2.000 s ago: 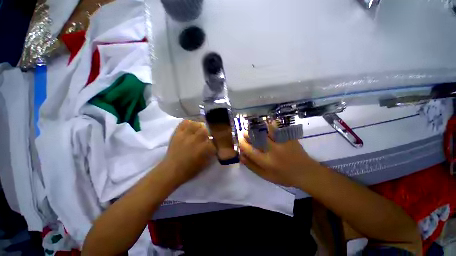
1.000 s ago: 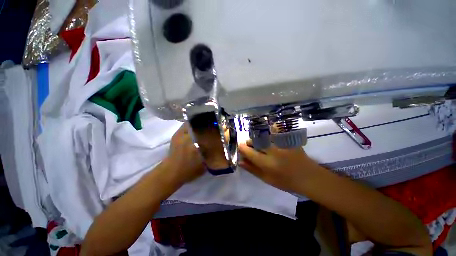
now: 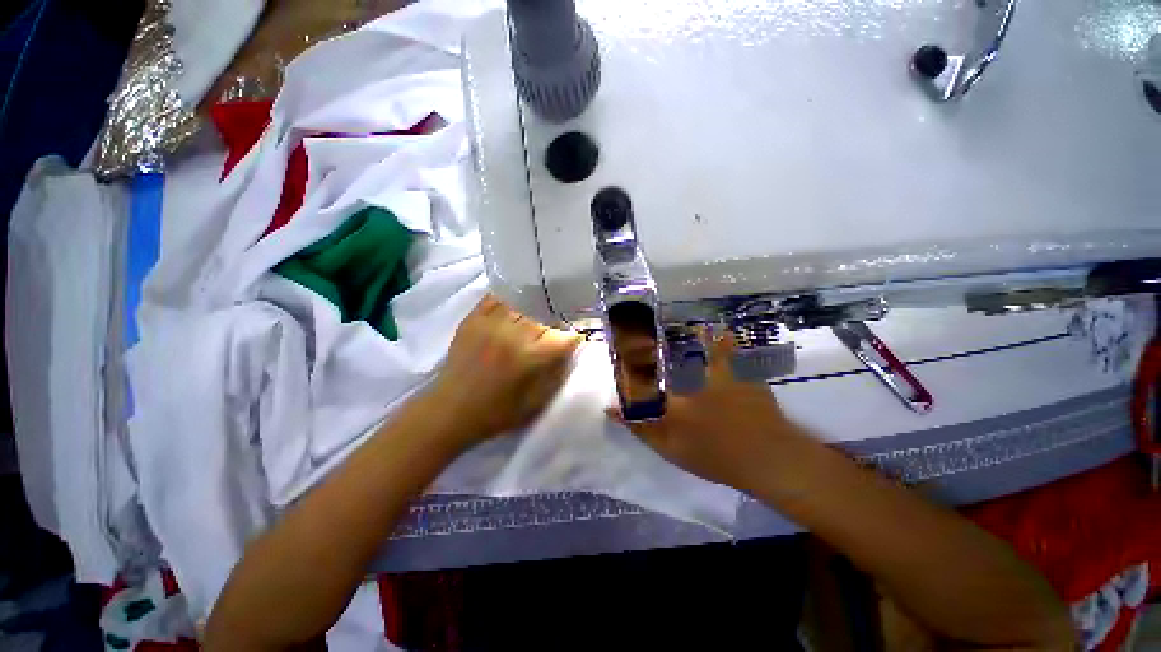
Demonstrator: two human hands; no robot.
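Observation:
A large white cloth (image 3: 217, 395) with a dark green patch (image 3: 363, 270) and red strips lies bunched at the left of the sewing machine head (image 3: 815, 166). Its white edge runs under the head. My left hand (image 3: 503, 369) is left of the chrome guard (image 3: 633, 344), fingers closed on the white cloth near the needle. My right hand (image 3: 719, 414) is right of the guard, fingertips at the cloth's edge, partly hidden by the guard. The needle and presser foot are hidden. A white corner of the cloth points toward the table's front edge between my forearms.
Red snips (image 3: 891, 372) lie right of the needle area. Thread scraps (image 3: 1114, 334) are at the table's right. A grey measuring scale (image 3: 993, 446) runs along the front edge. Folded white pieces (image 3: 57, 344) and blue tape (image 3: 144, 242) are at left. Red cloth (image 3: 1069, 490) is at lower right.
The view has shifted, so the machine shows further right and lower. My hands are further apart, with more white cloth showing between them. The cloth's front corner has narrowed to a point.

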